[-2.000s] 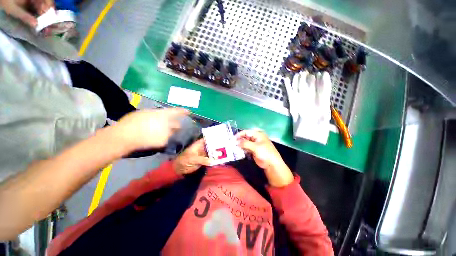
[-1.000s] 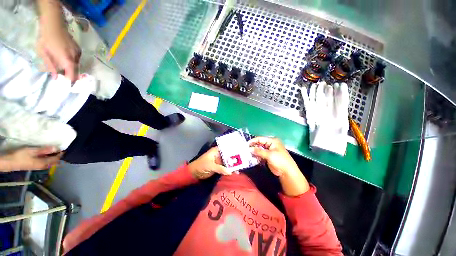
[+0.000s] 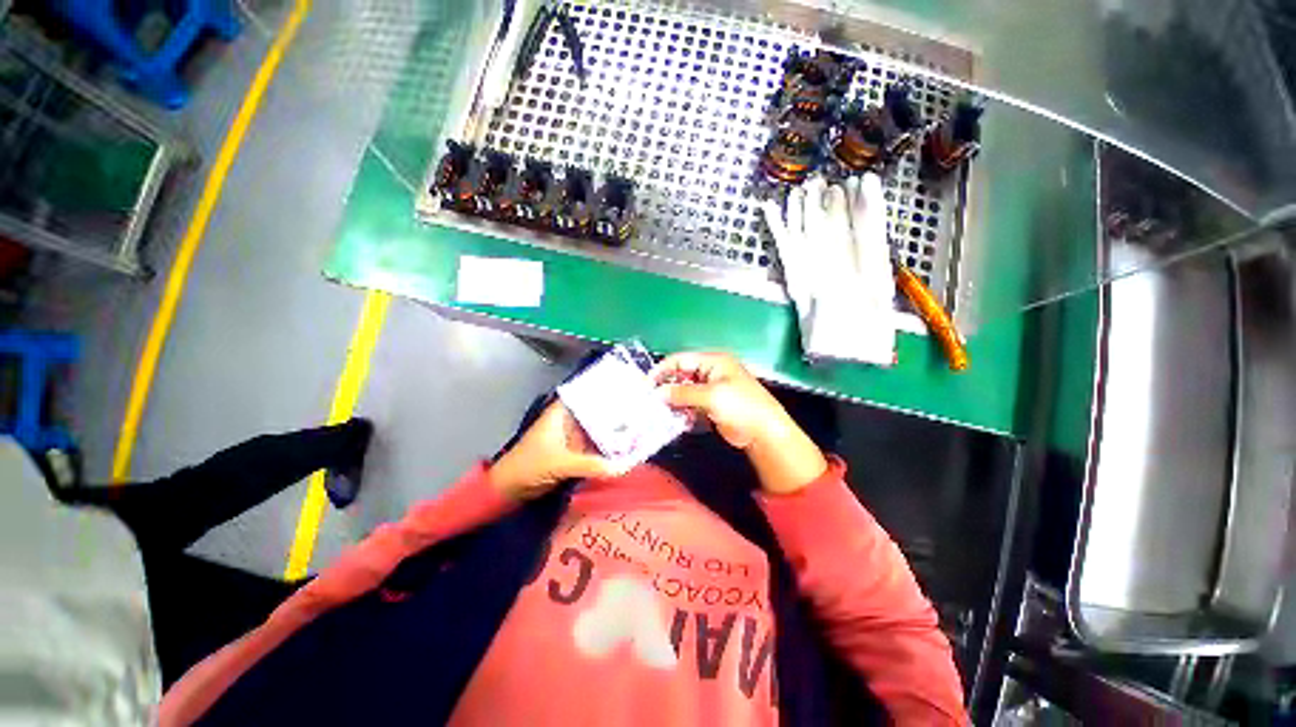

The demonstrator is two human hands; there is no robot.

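Note:
A white badge card [image 3: 620, 408] is held over my lap, with clear sleeve edges showing at its top and side. My left hand [image 3: 544, 452] grips its left and lower edge, fingers partly hidden behind it. My right hand [image 3: 729, 405] pinches its right upper edge between thumb and fingers. Both hands are bare. The red patch seen before is hardly visible on the card, which is washed out by glare.
Perforated tray [image 3: 668, 253] on the green bench [image 3: 373, 234]; coils in a row [image 3: 532, 192] at left and a cluster [image 3: 857, 138] at right. White gloves [image 3: 841, 277], an orange-handled tool [image 3: 932, 315] and paper slip [image 3: 500, 281] lie in front. Steel pan [image 3: 1187, 469] right; person's legs [image 3: 235, 490] left.
The other person has moved away to the lower left, their hands now out of view. The card is tilted differently in my hands. The view has shifted, and both hands still hold the card.

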